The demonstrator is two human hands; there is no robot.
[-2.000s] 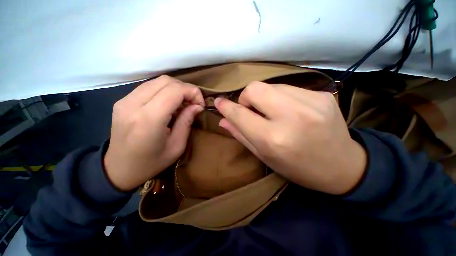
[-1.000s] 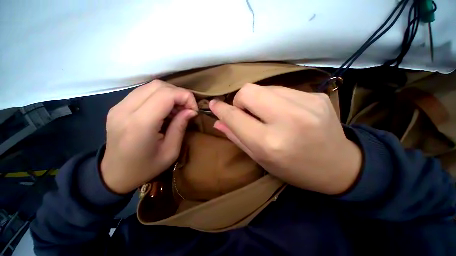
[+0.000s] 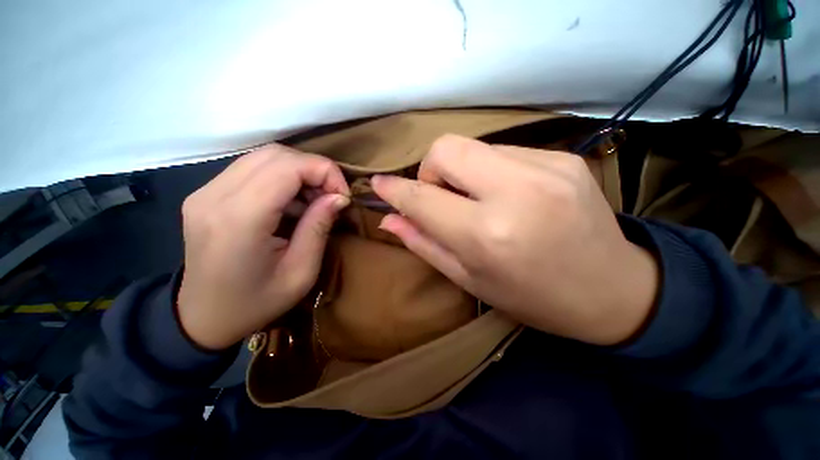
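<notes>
The tan-brown bag body [image 3: 423, 382] lies in my lap with its mouth wide open against the table edge. Its brown lining [image 3: 396, 301] and a thin gold zipper [image 3: 318, 325] show inside. My left hand [image 3: 261, 238] pinches the inside seam near the far rim between thumb and finger. My right hand [image 3: 530, 238] is just right of it, fingertips at the same seam. A thin dark thing lies under its fingers, mostly hidden; I cannot tell what it is. A gold metal ring [image 3: 613, 141] is at the bag's right end.
The white table [image 3: 270, 72] lies beyond the bag. A green-handled awl [image 3: 779, 20] and looped black cord [image 3: 674, 67] are at its right. Dark thread ends [image 3: 463, 22] lie on it. More brown bags [image 3: 701, 180] are at right. A yellow floor line [image 3: 63, 307] shows at left.
Both hands have stayed at the same inside seam. My left hand has shifted slightly left, and the right fingertips have moved a little with it. The bag has barely moved.
</notes>
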